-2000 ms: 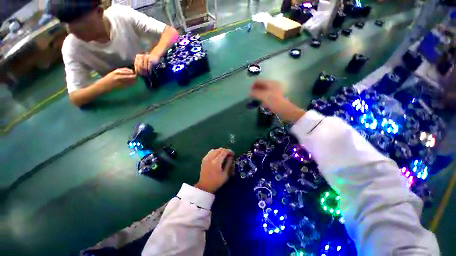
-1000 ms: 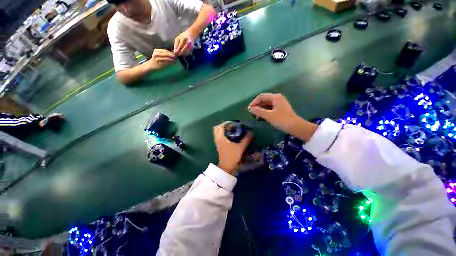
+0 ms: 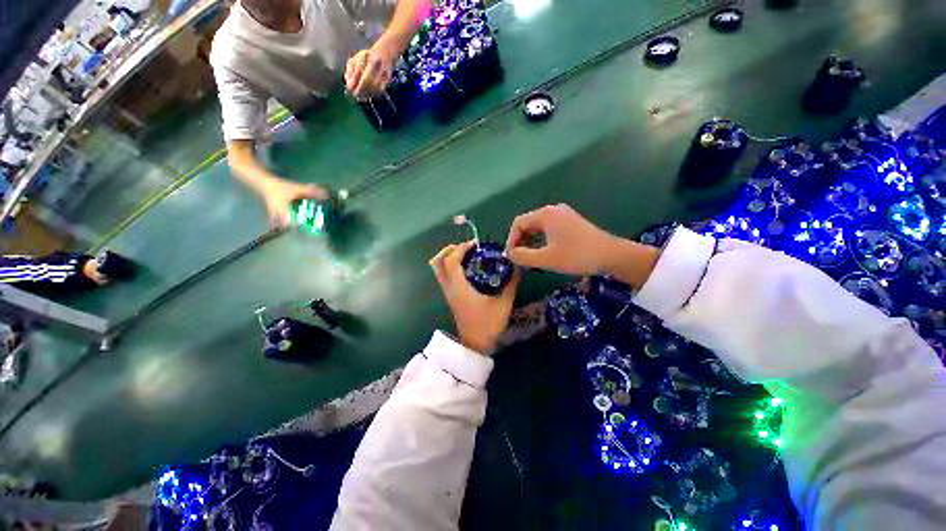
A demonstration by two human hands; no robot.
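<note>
My left hand (image 3: 475,303) grips a black cylindrical housing (image 3: 488,268) with its open end facing up. An unlit ring board seems to sit in that end, and a thin pale wire with a small tip sticks up from its far side. My right hand (image 3: 560,241) is at the housing's right rim with thumb and fingertips pinched together. Whether they pinch a wire or anything else is too small to tell.
Loose ring boards (image 3: 628,443), some glowing, are heaped at the right and near side. Housings stand on the green belt at right (image 3: 714,150) and lie at left (image 3: 296,338). End caps (image 3: 539,106) line the belt. A person opposite (image 3: 301,52) reaches over a green-glowing unit (image 3: 309,214).
The held housing now shows a ring board and wire at its top. My right hand has come closer to it. The person opposite has reached out and has a hand on a glowing unit.
</note>
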